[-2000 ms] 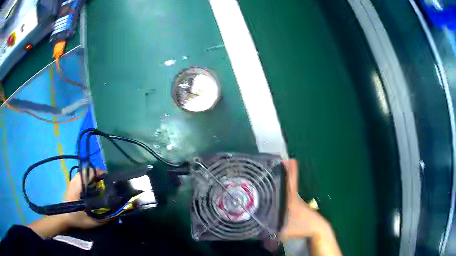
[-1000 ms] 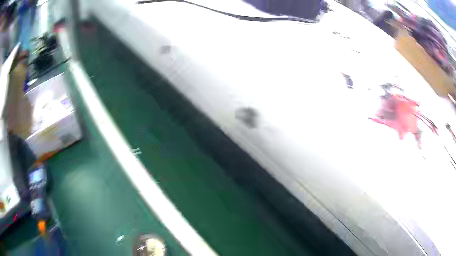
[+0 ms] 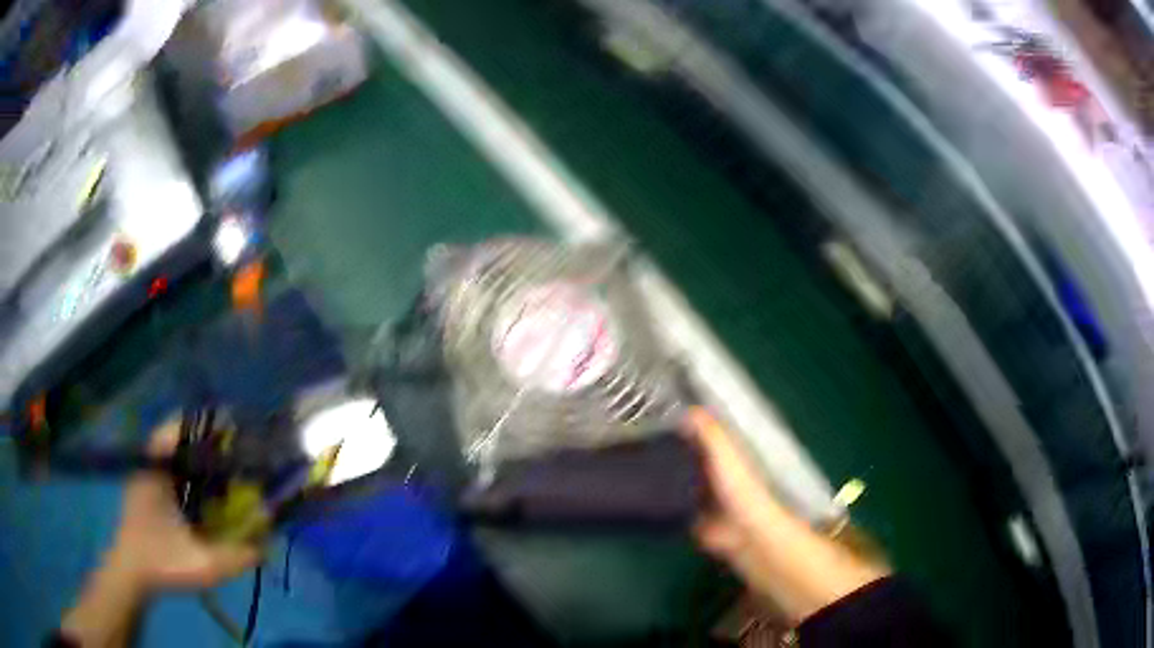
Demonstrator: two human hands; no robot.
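The frame is blurred by motion. My right hand (image 3: 747, 513) grips the right side of the soldering fume extractor fan (image 3: 557, 348), a square dark box with a round wire guard and a red-white hub label. The fan is tilted, its dark side towards me, above the green bench top. My left hand (image 3: 165, 538) holds a dark bundle (image 3: 234, 468) with black cable, yellow bits and a bright white patch at its right; the blur hides what exactly it is.
A white benchtop machine (image 3: 95, 228) with red buttons stands at the left. An orange-plugged handheld unit (image 3: 241, 196) lies beside it. A white box (image 3: 285, 63) stands at the top left. A white strip (image 3: 506, 139) runs along the green bench. Grey rails curve along the right.
The view has swung back down from the far side of the bench. Both hands and the fan, out of view one second ago, show again; the fan is more tilted than two seconds ago.
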